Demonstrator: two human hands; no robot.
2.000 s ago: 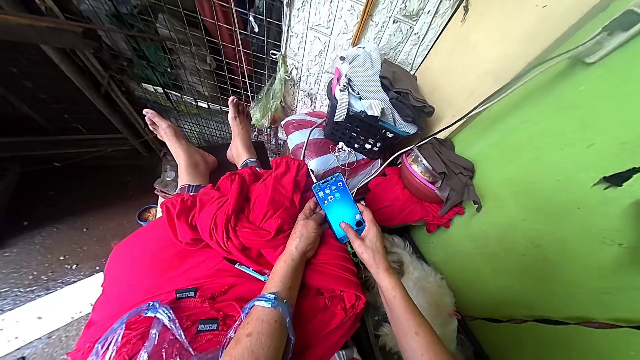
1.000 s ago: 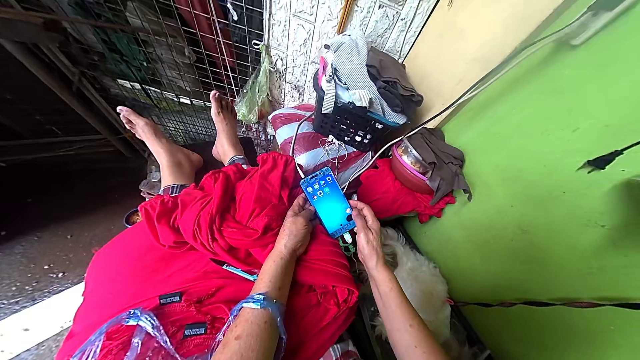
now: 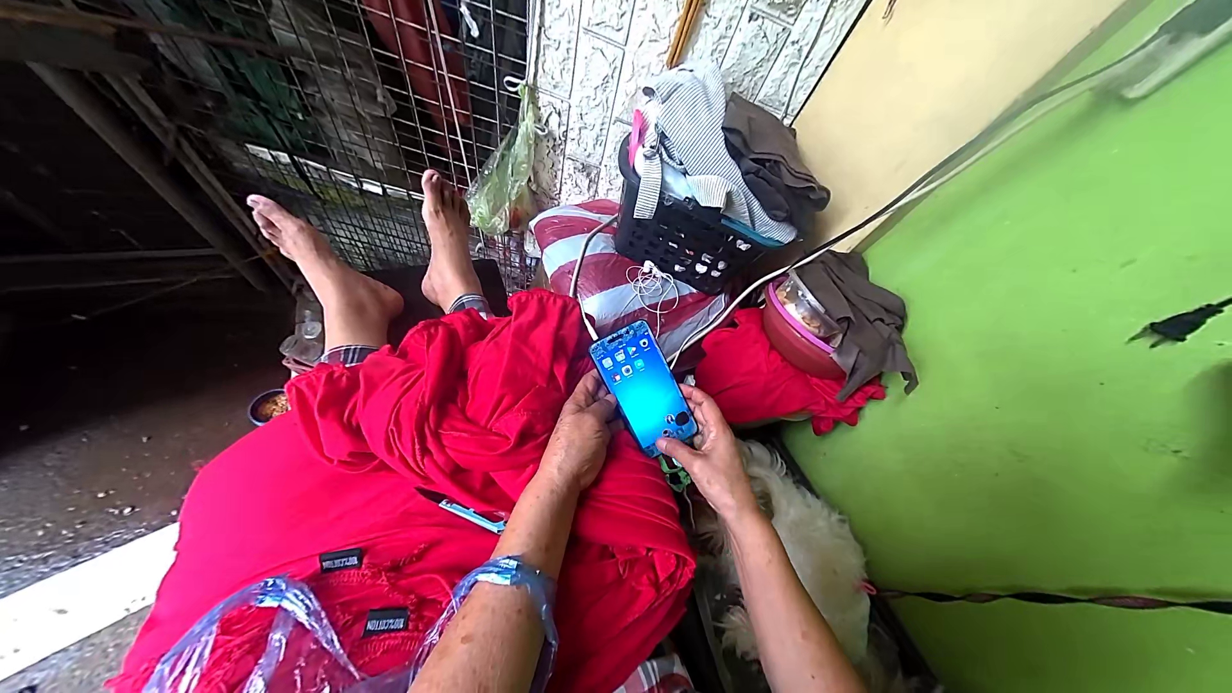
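Between my two hands a smartphone (image 3: 643, 393) with a lit blue screen is held tilted, its top edge toward the basket. My left hand (image 3: 581, 433) grips its left side, and my right hand (image 3: 710, 450) holds the lower right side with the thumb over the bottom of the screen. A white cable runs to the phone's top. Red cloth (image 3: 404, 414) covers my lap and legs. On it, left of my left forearm, lies a small blue cutter or trimmer (image 3: 470, 513). Clear plastic film (image 3: 510, 572) is looped round my left forearm.
A black plastic basket (image 3: 674, 241) of clothes stands on a striped bundle (image 3: 587, 252). Right of it is a pink-rimmed bowl (image 3: 804, 327) with a brown cloth. A white furry animal (image 3: 813, 549) lies beside my right forearm. Wire mesh (image 3: 356, 125) rises beyond my bare feet.
My right thumb has moved from the phone's right edge onto the lower part of the screen since one second ago. Small icons now show low on the screen.
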